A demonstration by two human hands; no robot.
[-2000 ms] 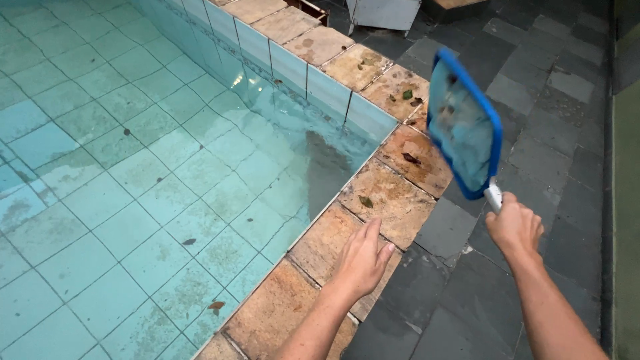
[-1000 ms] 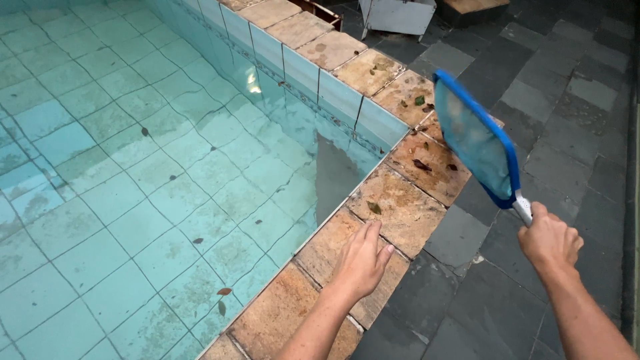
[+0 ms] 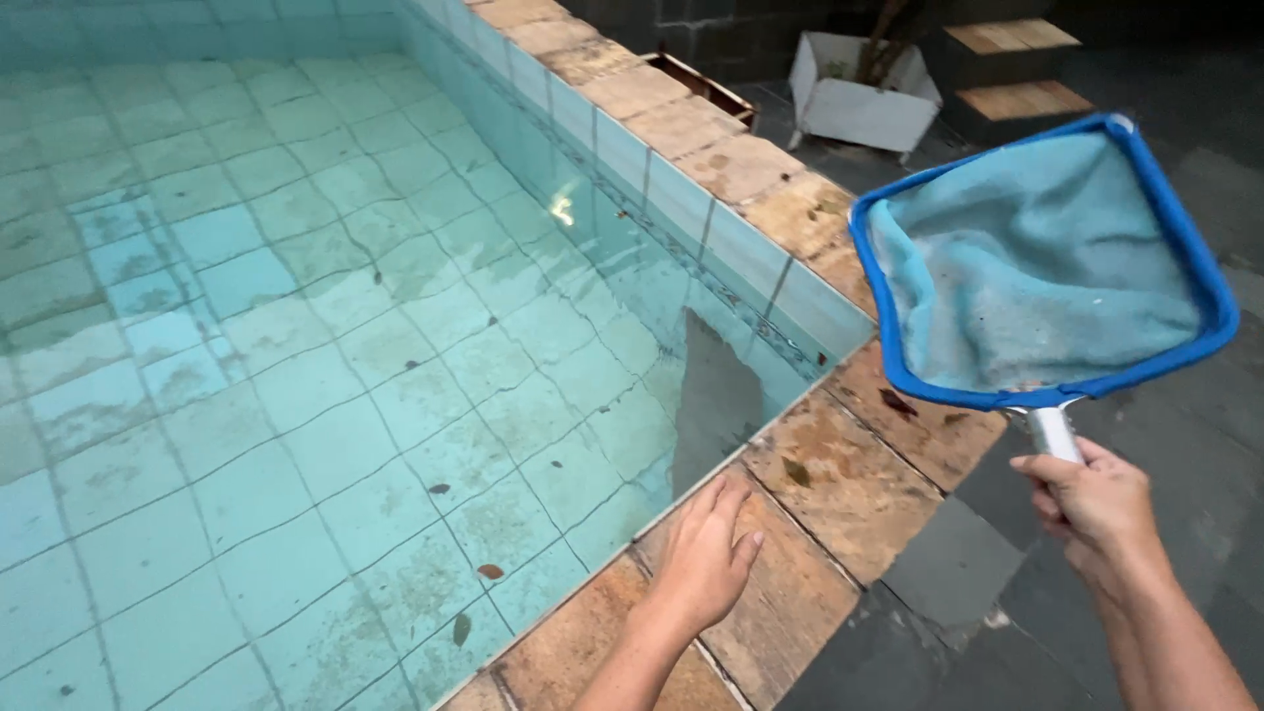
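Note:
My right hand (image 3: 1096,499) grips the short metal handle of a pool skimmer net (image 3: 1057,267), whose blue frame is raised over the coping corner and the paving. The net's light blue mesh faces me and holds a few tiny specks. My left hand (image 3: 703,558) lies with fingers extended on the stone coping (image 3: 790,592) at the pool's edge, holding nothing. Beyond its fingertips a leaf (image 3: 796,472) rests on the stone, and a dark reddish leaf (image 3: 897,402) lies below the net's frame. In the pool water (image 3: 296,444) are several scattered leaves, one of them brown (image 3: 490,572).
Dark slate paving (image 3: 1027,632) runs along the right side of the coping. Past the pool's far side stand a white planter box (image 3: 864,109) with a plant stem and stone-topped steps (image 3: 1027,99). An open box-like recess (image 3: 703,91) borders the coping.
The skimmer net in my right hand has turned from nearly edge-on to facing me, its mesh now spread wide in view. My left hand has stayed on the coping.

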